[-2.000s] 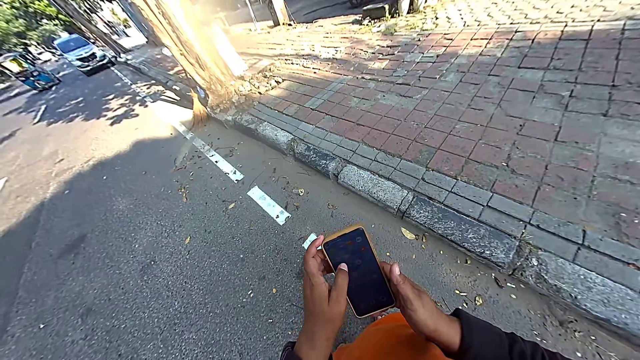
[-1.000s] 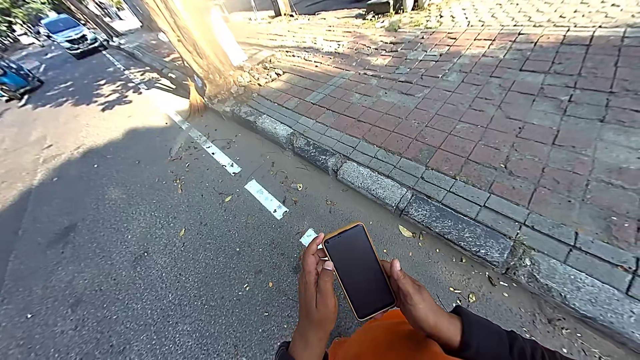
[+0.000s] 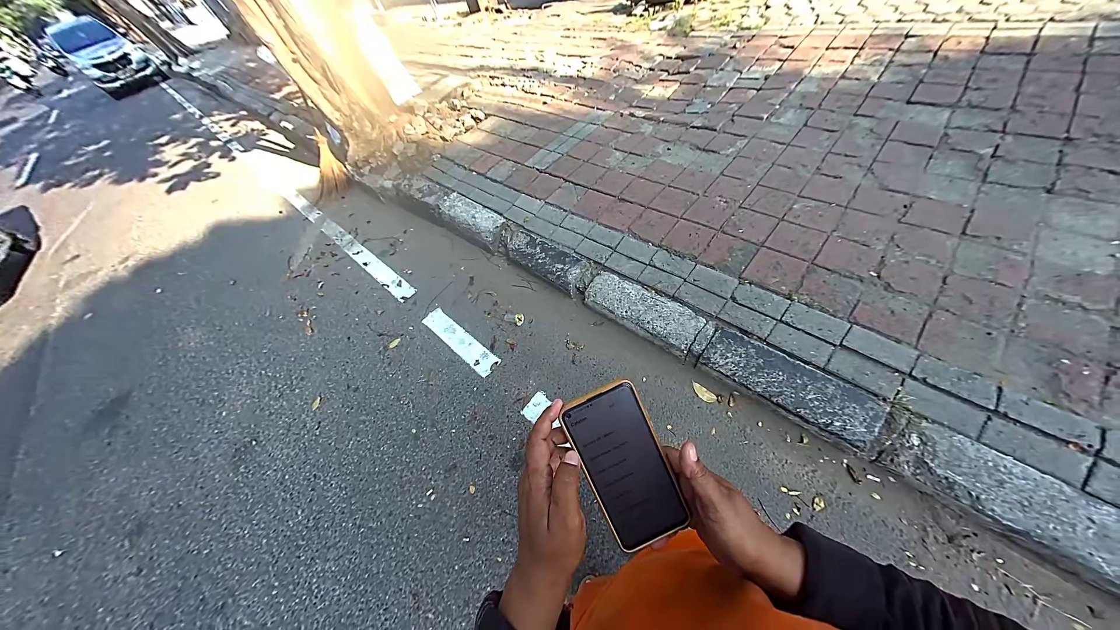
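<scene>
A smartphone (image 3: pixel 626 468) in an orange case is held upright at a slight tilt in front of my orange garment (image 3: pixel 691 586), its dim screen facing me and showing lines of text. My left hand (image 3: pixel 551 507) grips its left edge, the thumb resting at the side of the screen. Along the lower right edge, my right hand (image 3: pixel 722 516) supports the phone with its thumb up; the fingers behind it are hidden. A broom (image 3: pixel 332 166) with straw-coloured bristles stands against the tree trunk by the kerb.
The stone kerb (image 3: pixel 647 311) runs diagonally beside a brick pavement (image 3: pixel 787 184). White painted dashes (image 3: pixel 461 341) mark the asphalt. A tree trunk (image 3: pixel 328 70) rises at the kerb. Up the road is a car (image 3: pixel 103 54), with motorcycles (image 3: pixel 17 70) left of it and a dark vehicle part (image 3: pixel 16 249) at the left edge.
My left thumb has moved off the screen to the phone's edge. The screen has gone from icons through dark to lines of text. The car is nearer; the blue vehicle at left is out of view.
</scene>
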